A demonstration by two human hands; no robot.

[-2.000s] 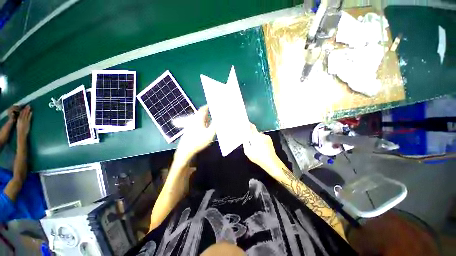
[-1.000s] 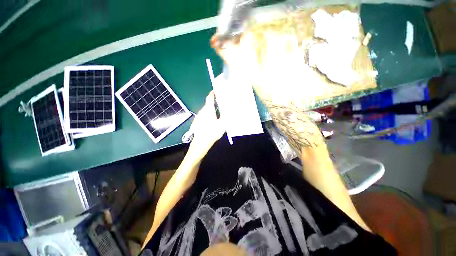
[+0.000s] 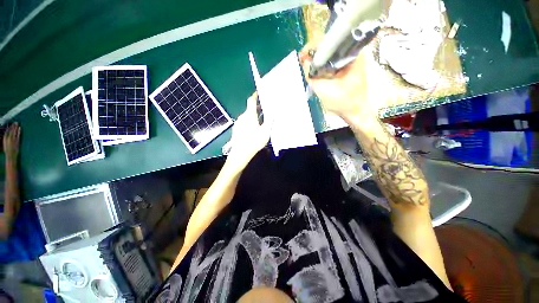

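My left hand (image 3: pixel 251 127) grips a white panel back (image 3: pixel 289 106) by its left side, with a thin white panel edge (image 3: pixel 256 74) beside it, tilted away from the back at the top. My right hand (image 3: pixel 343 86) is closed around a grey metallic glue gun (image 3: pixel 348 35), held above the upper right of the panel back. The gun's tip is near the back's top corner; I cannot tell if they touch. Glare washes out part of my right hand and the panel surface.
Several dark gridded solar panels (image 3: pixel 120 103) lie on the green bench (image 3: pixel 177 171) at left, some overlapping. A tan glue board (image 3: pixel 452 71) with a crumpled white wad (image 3: pixel 411 50) is at right. A grey-white equipment box (image 3: pixel 88 272) stands below left. Another person's hand (image 3: pixel 12 142) is at the far left.
My right hand has left the panel back and taken hold of the glue gun, which has come from the board to above the work. My left hand still holds the back, now turned differently.
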